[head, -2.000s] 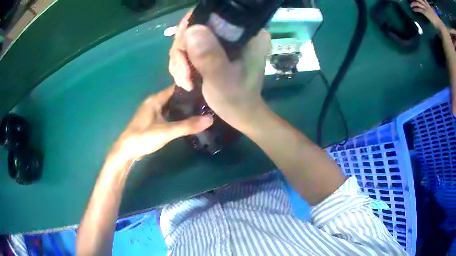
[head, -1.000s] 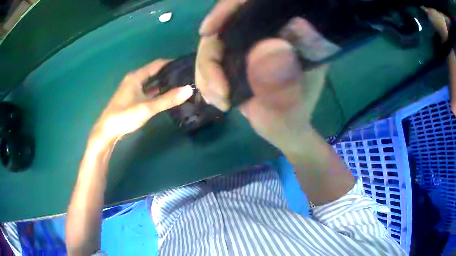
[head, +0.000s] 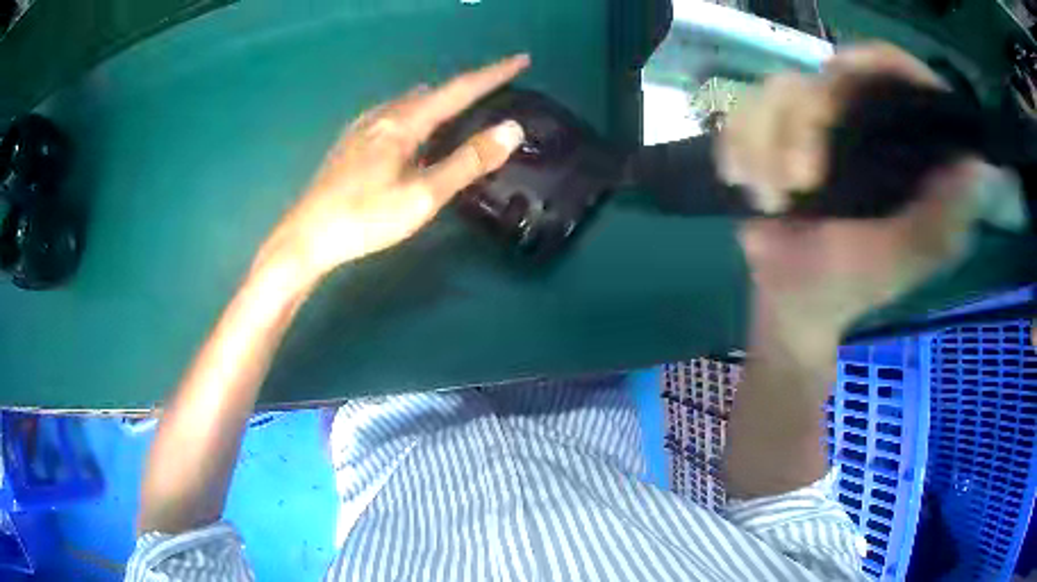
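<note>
My left hand (head: 381,188) holds a glossy black unit housing (head: 546,182) on the green bench, with the thumb on its top and the index finger stretched out behind it. My right hand (head: 813,193) is blurred and grips the black electric screwdriver (head: 682,177). The tool lies nearly level, its narrower end pointing left at the housing's right side. Whether it touches the housing is hard to tell. The white screw feeder (head: 739,40) stands behind the tool, partly hidden by it and by my right hand.
Two black housings (head: 40,244) stand together at the far left of the green bench (head: 205,330). Blue perforated crates (head: 876,415) are below the bench edge at the lower right. More blue plastic shows at the lower left. Dark items are at the upper right.
The screwdriver and my right hand have swung right and come down to a nearly level pose. My left hand and the housing have moved right and slightly up. The feeder shows again.
</note>
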